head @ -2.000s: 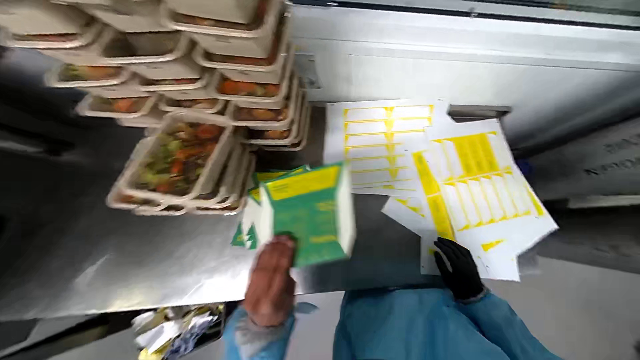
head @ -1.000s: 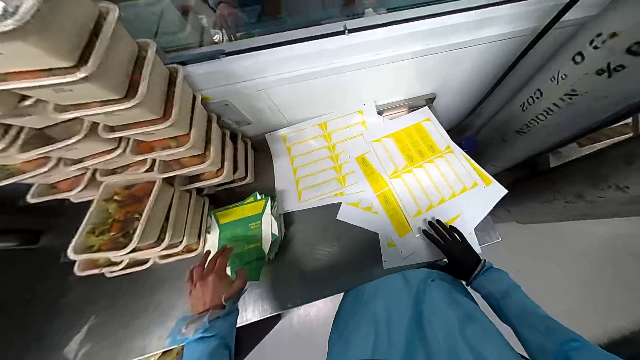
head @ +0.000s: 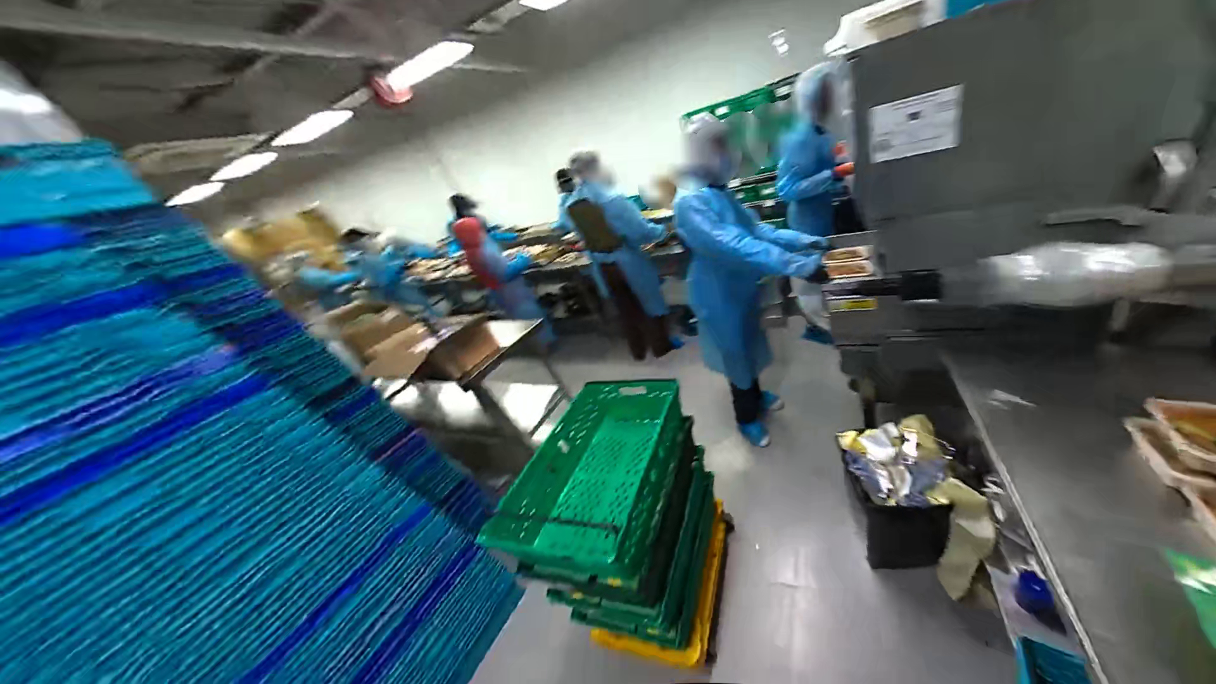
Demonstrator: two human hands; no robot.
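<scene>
Neither my left hand nor my right hand shows in the head view now. At the right edge, food-filled fibre trays [head: 1183,446] stand on a stainless steel table [head: 1054,446]. Below them, a blurred green printed sleeve [head: 1195,584] is cut off by the frame. Several stacked green plastic crates [head: 608,475] stand on the floor in the middle, with a yellow crate [head: 708,589] at the bottom. The top crate has a perforated floor.
A black bin [head: 907,532] overflows with crumpled waste beside the table. Tall stacked blue crates [head: 218,446] fill the left side, blurred. Several people in blue gowns, one nearest [head: 727,256], stand at work tables. Grey machinery [head: 1007,123] is at upper right; open cardboard boxes [head: 475,347] are behind the crates.
The view has swung far left, from the table to the wider room. Both my hands, seen earlier at the green sleeves and the yellow-printed sheets, are out of frame.
</scene>
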